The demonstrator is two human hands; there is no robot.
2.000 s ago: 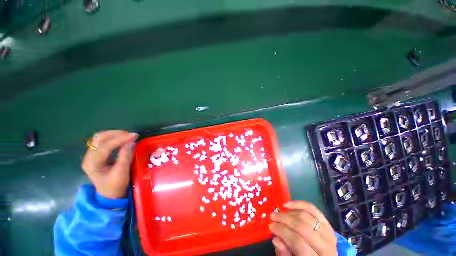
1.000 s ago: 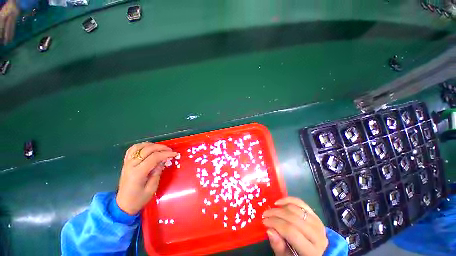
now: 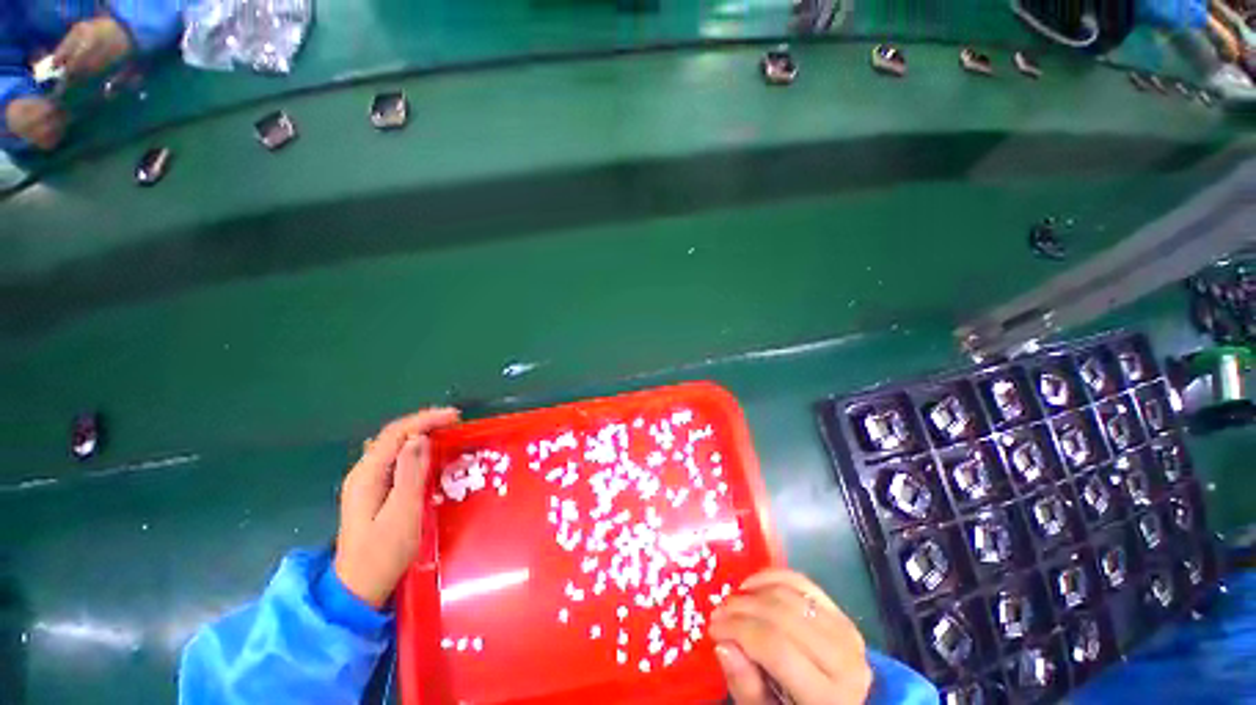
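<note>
The red tray [image 3: 517, 675] lies in front of me, tilted slightly. Many small white parts [image 3: 641, 530] are scattered over its middle and right, with a small heap at its upper left and a few at its lower left. My left hand [image 3: 386, 503] is at the tray's upper left rim, thumb and fingers at the edge. My right hand [image 3: 792, 640] is at the lower right rim, fingers bent and partly over the tray; whether it holds a thin tool is unclear.
A black blister tray [image 3: 861, 503] with housings in square pockets lies at the right. Single housings [image 3: 390, 110] lie along the far green surface. A grey metal post [image 3: 1116, 262] crosses at right. Another person's hands [image 3: 90, 48] and a clear bag [image 3: 248, 35] are at top left.
My left hand went from the left rim to the heap of white parts, then back to the rim. My right hand stayed by the lower right rim. The view has shifted, showing more of the far side.
</note>
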